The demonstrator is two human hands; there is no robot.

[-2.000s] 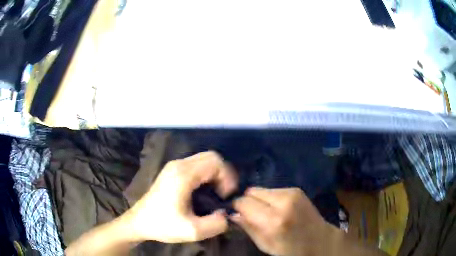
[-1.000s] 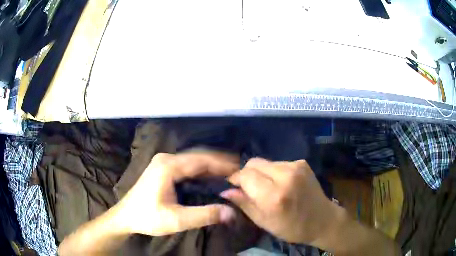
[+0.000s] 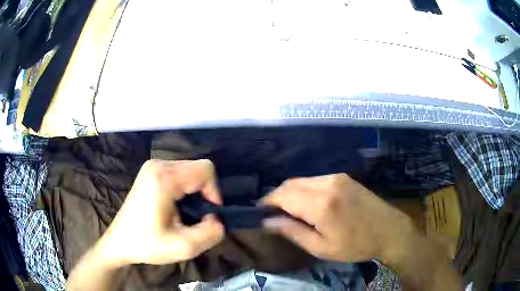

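Note:
A dark band is stretched between my two hands over my lap. My left hand pinches it between thumb and fingers, with a dark gathered part inside the grip. My right hand pinches its other end; the fingertips are slightly blurred. Brown cloth hangs just below the band, and how they join is hidden by my hands and blur.
The white table lies ahead, with ruler tape along its near edge. Snips lie at its right. A loose black strip lies on cardboard at left. Brown garments and plaid cloth hang at the sides.
My hands have moved apart, and a straight length of the dark band now shows between them. My left hand has closed from a wide curl into a pinch. Pale patterned cloth shows more at the bottom.

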